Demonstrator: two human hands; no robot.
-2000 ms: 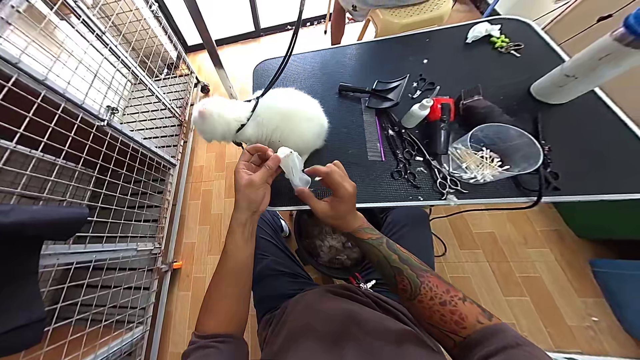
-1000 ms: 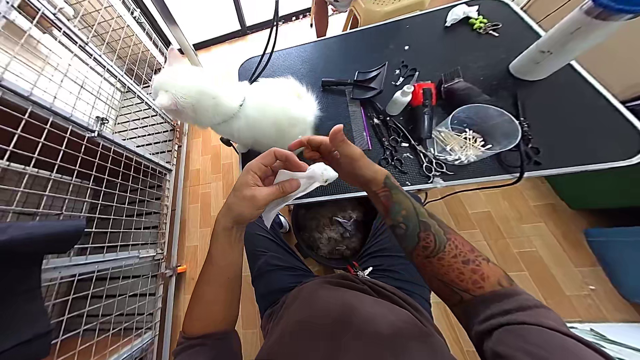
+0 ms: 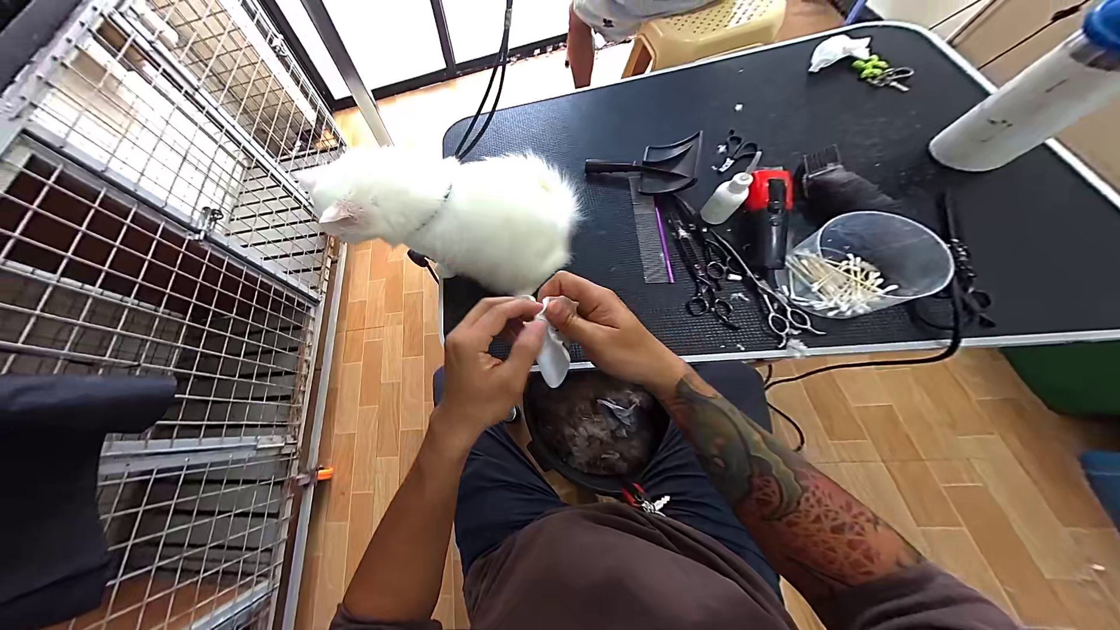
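Note:
Between my left hand [image 3: 490, 354] and my right hand [image 3: 612, 332], the fingers of both pinch a white tissue or wipe [image 3: 552, 357], whose lower end hangs down. A white cat [image 3: 481, 214] with a thin collar is on the left end of the black grooming table [image 3: 735, 105], just beyond my hands, its head turned away to the left. Right of it on the table lie a metal comb [image 3: 649, 236], several scissors [image 3: 700, 280], a small white bottle [image 3: 725, 199], a red and black clipper [image 3: 770, 214] and a clear tub of cotton swabs [image 3: 844, 280].
A wire cage [image 3: 157, 254] stands at the left. Below the table edge, a bin of hair [image 3: 595, 429] sits between my legs. A white cylinder [image 3: 1019, 109] is at the table's right. Beyond the table are a yellow plastic stool [image 3: 709, 35] and a person's arm [image 3: 580, 48].
My right hand, apart from the wipe one second ago, now grips it with my left. The wipe now hangs downward between both hands. The cat stays on the table's left end.

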